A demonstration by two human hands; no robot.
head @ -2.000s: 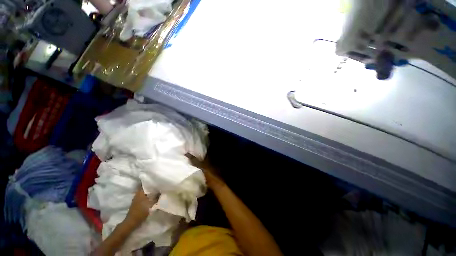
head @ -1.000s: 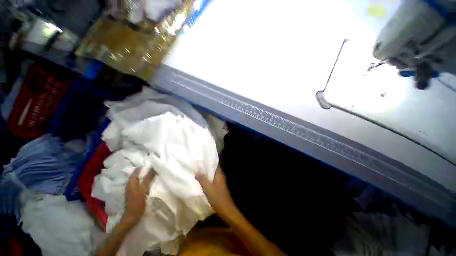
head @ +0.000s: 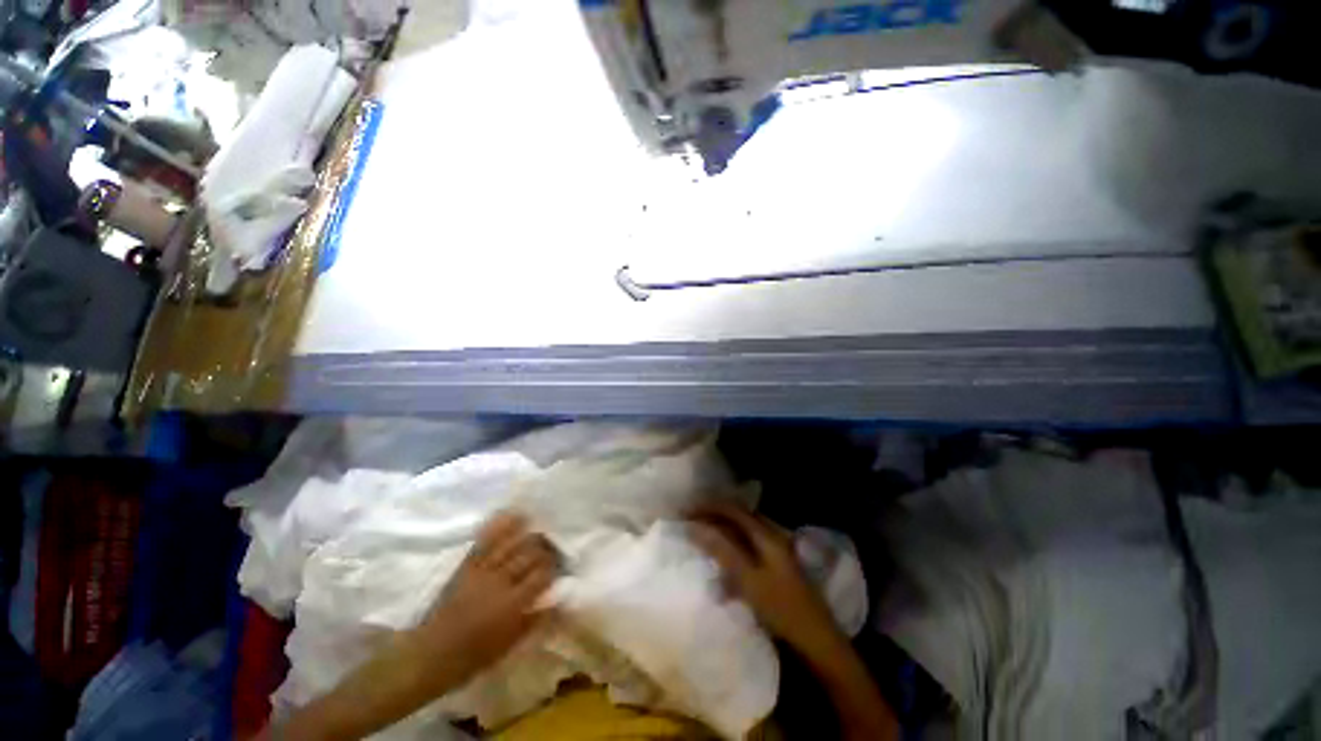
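Note:
A large crumpled pile of white garment pieces (head: 391, 528) lies below the table's front edge, over the lap. My left hand (head: 500, 579) is on the pile, its fingers bent on the cloth at the middle. My right hand (head: 753, 557) is on the pile's right part, with its fingertips on or behind a raised white fold (head: 667, 594). The hands are apart with cloth between them. Whether either hand pinches the cloth is hard to tell in the blur.
The white sewing machine head (head: 811, 44) stands over the table, whose grey ruler edge (head: 753, 379) runs across. White cloth (head: 275, 145) lies on a brown board (head: 217, 340) at left. A small greenish box (head: 1275, 297) is at right. Stacked pale pieces (head: 1029, 579) are below right.
The view has turned to the right, so the table edge now runs level and the stacks at right show more. My hands have moved over the pile, and the cloth between them has shifted.

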